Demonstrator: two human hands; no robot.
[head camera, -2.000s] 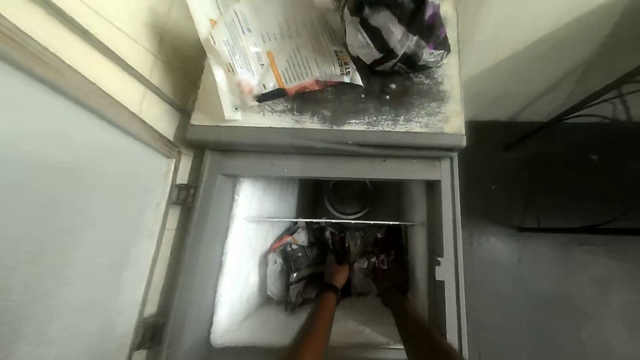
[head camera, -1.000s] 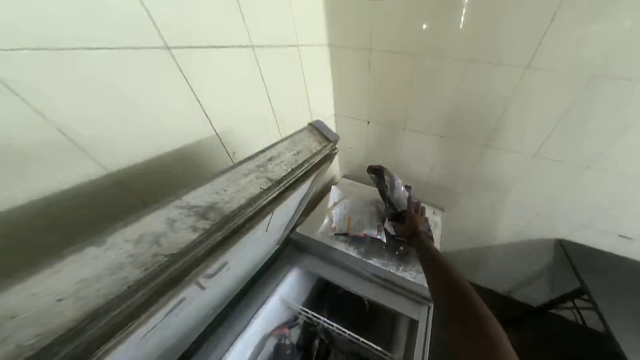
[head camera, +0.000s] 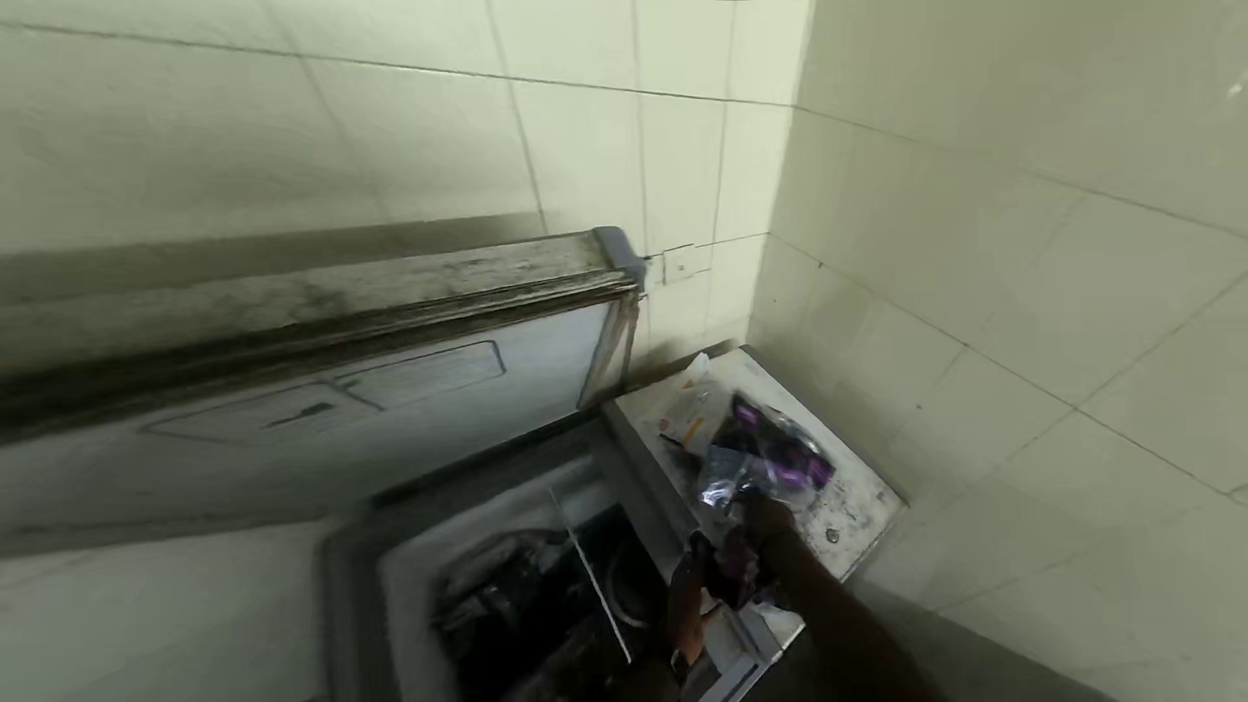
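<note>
A chest freezer (head camera: 356, 595) stands open, with dark plastic-wrapped packs (head camera: 497, 595) inside. My right hand (head camera: 765, 522) is at the near end of a clear and purple plastic bag (head camera: 770, 448) on the freezer's side ledge (head camera: 853, 492); its fingers are partly hidden and blurred. Close beside it, my left hand (head camera: 687, 595) is over the freezer's right rim, at a dark purplish pack (head camera: 736, 565) between the two hands. Which hand bears that pack's weight cannot be told. A pale printed plastic pouch (head camera: 682, 414) lies behind the purple bag.
The raised freezer lid (head camera: 429, 390) leans at the left near the tiled wall (head camera: 634, 146). A thin white divider rod (head camera: 590, 575) crosses the freezer's opening. Another tiled wall (head camera: 1024, 292) borders the ledge on the right.
My left hand, inside the freezer two seconds ago and out of view one second ago, is now beside my right at the rim. The purple bag lies flatter on the ledge. The view has swung.
</note>
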